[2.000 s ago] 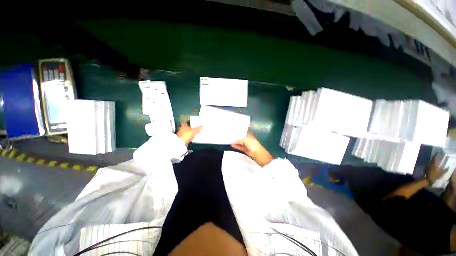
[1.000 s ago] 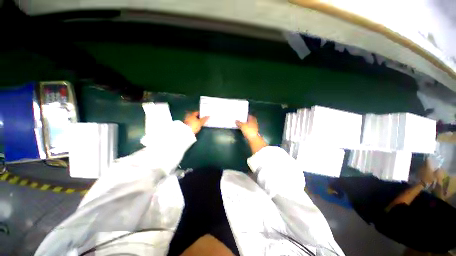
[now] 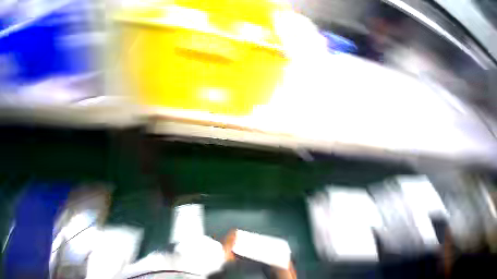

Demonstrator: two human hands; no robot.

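A white box (image 3: 261, 248) is held between my two hands, low in the middle of the view, over the green bench (image 3: 245, 218); it is tilted, its right end lower. My left hand (image 3: 230, 244) holds its left end. My right hand (image 3: 287, 271) is at its lower right end, cut off by the bottom edge. A white label sheet (image 3: 188, 222) lies left of my left hand. The picture is strongly blurred, so print and finger detail cannot be told.
Stacked white boxes stand at right (image 3: 349, 223), with more beyond (image 3: 419, 210). Another white stack (image 3: 115, 253) is at lower left beside the blue scale (image 3: 38, 231). A white shelf (image 3: 349, 103) crosses above, bearing a yellow bin (image 3: 201, 68) and a blue bin (image 3: 49, 46).
The view has tipped up, bringing the shelf and bins into sight and moving the bench low. The box, earlier level between my hands, is now tilted.
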